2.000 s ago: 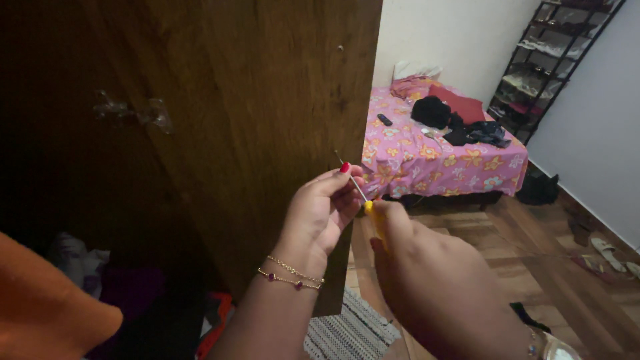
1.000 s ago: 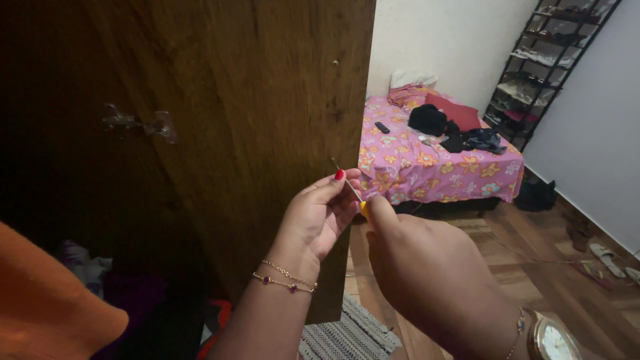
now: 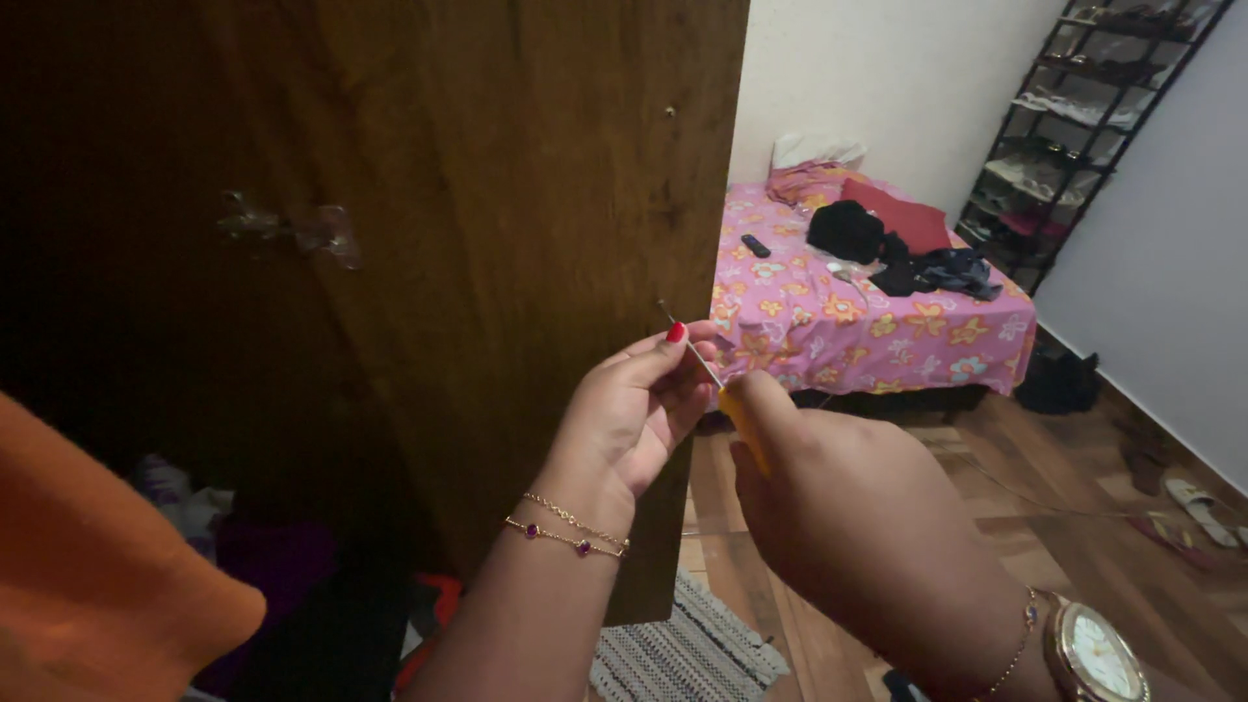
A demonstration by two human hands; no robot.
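My right hand (image 3: 829, 478) is closed around the yellow handle of a screwdriver (image 3: 746, 424). Its thin metal shaft runs up and left to a screw (image 3: 663, 305) at the face of a dark wooden door panel (image 3: 546, 195), near the panel's right edge. The thumb and fingers of my left hand (image 3: 648, 390) pinch the shaft close to the tip. Whether the tip sits in the screw head is too small to tell. Higher on the panel is another small screw (image 3: 670, 112). To the left a metal hinge (image 3: 292, 230) is fixed to the wood.
Behind the panel stands a bed with a pink flowered sheet (image 3: 877, 331), holding dark clothes, a red pillow and a remote control (image 3: 755, 246). A shoe rack (image 3: 1082, 127) is at the back right. A striped rug (image 3: 682, 643) lies below; orange fabric (image 3: 97, 575) hangs at the left.
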